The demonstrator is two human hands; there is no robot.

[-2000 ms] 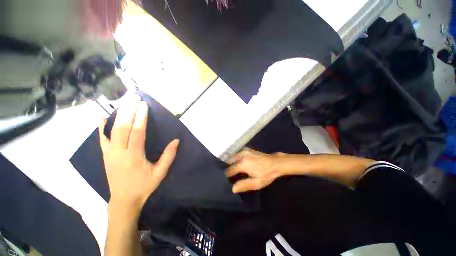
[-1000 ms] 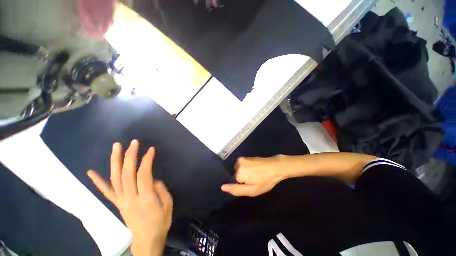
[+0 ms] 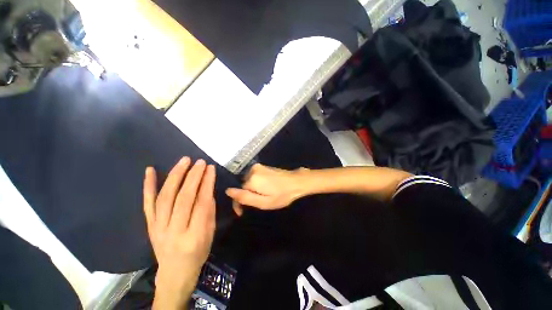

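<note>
The black cut panel (image 3: pixel 91 157) lies on the table from below the sewing machine head (image 3: pixel 33 42) to the front edge. Its upper right side runs along the bright machine bed plate (image 3: pixel 151 51). My left hand (image 3: pixel 181 212) lies flat on the panel near the front edge, fingers extended and slightly apart, holding nothing. My right hand (image 3: pixel 260 191) is at the table's front corner with fingers curled on the panel's edge; the fingertips are partly hidden. The needle area (image 3: pixel 97 66) is glaring and unclear.
Right-hand cut pieces (image 3: pixel 260 30) lie beyond the bed plate. The pale table edge (image 3: pixel 296 109) runs diagonally. A black fabric heap (image 3: pixel 417 103) and blue crates (image 3: pixel 514 139) are at right. Another black piece (image 3: pixel 30 272) lies lower left. A dark plastic basket (image 3: pixel 215 281) is below the table.
The view has shifted right. The panel now spreads further left and down over the table. My left hand has moved back from the needle toward the front edge, beside my right hand.
</note>
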